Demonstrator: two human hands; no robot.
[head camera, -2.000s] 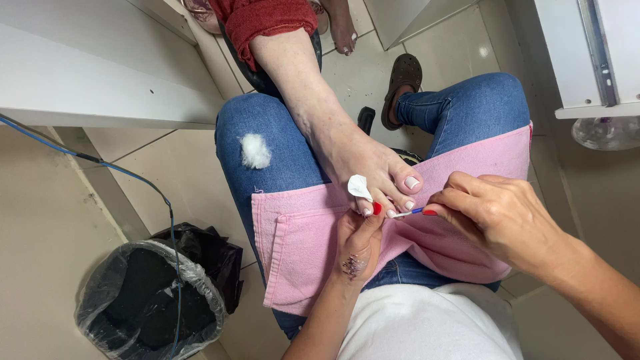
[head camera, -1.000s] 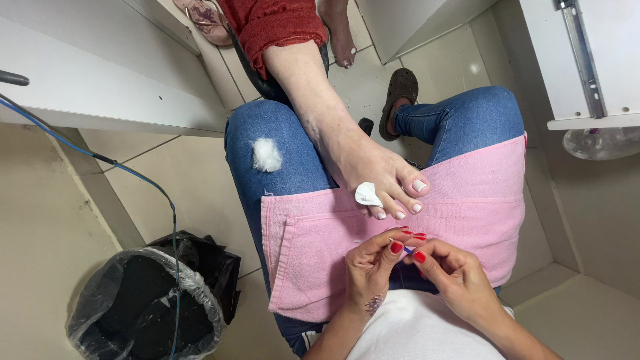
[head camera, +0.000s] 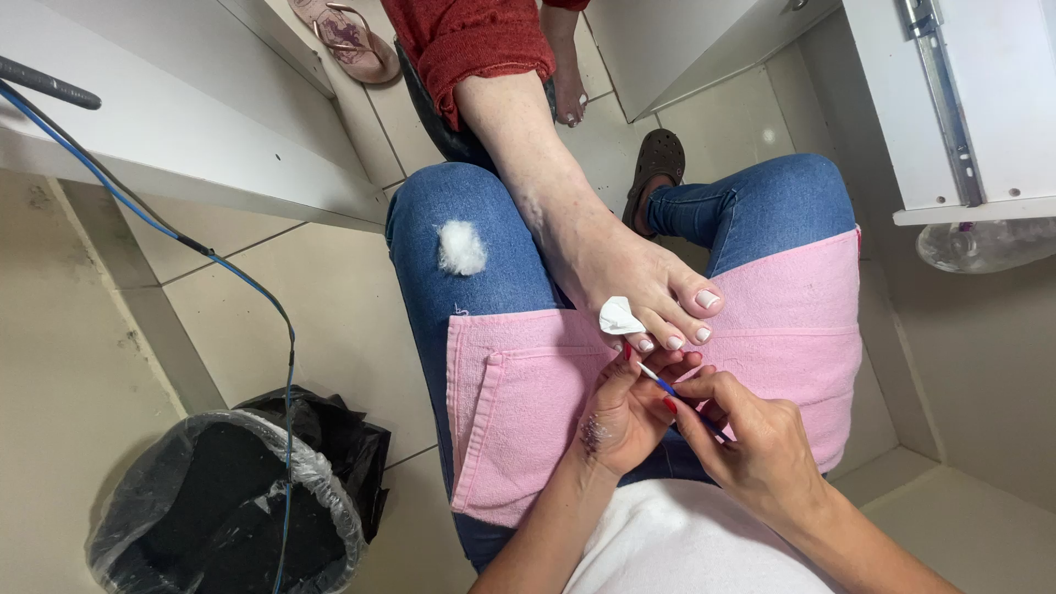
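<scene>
Another person's foot (head camera: 610, 256) rests over my lap on a pink towel (head camera: 784, 346), its toenails painted white. A small white pad (head camera: 619, 317) sits by the smaller toes. My right hand (head camera: 742, 429) pinches a thin blue stick with a white tip (head camera: 660, 379), which points toward the small toes. My left hand (head camera: 631, 404) is just below those toes, palm up with curled fingers, its thumb close to the stick's tip; whether it touches a toe is unclear. A cotton tuft (head camera: 462, 247) lies on my jeans over one knee.
At the lower left stands a bin (head camera: 223, 503) with a clear plastic liner, beside a black bag (head camera: 330, 421). A blue and black cable (head camera: 247, 276) hangs over it. White furniture panels (head camera: 190, 124) flank both sides. A pink flip-flop (head camera: 351, 41) lies at the top.
Both hands were together lower down, near my waist, one second ago; now they are up at the toes. The stick's white tip again points toward the toes.
</scene>
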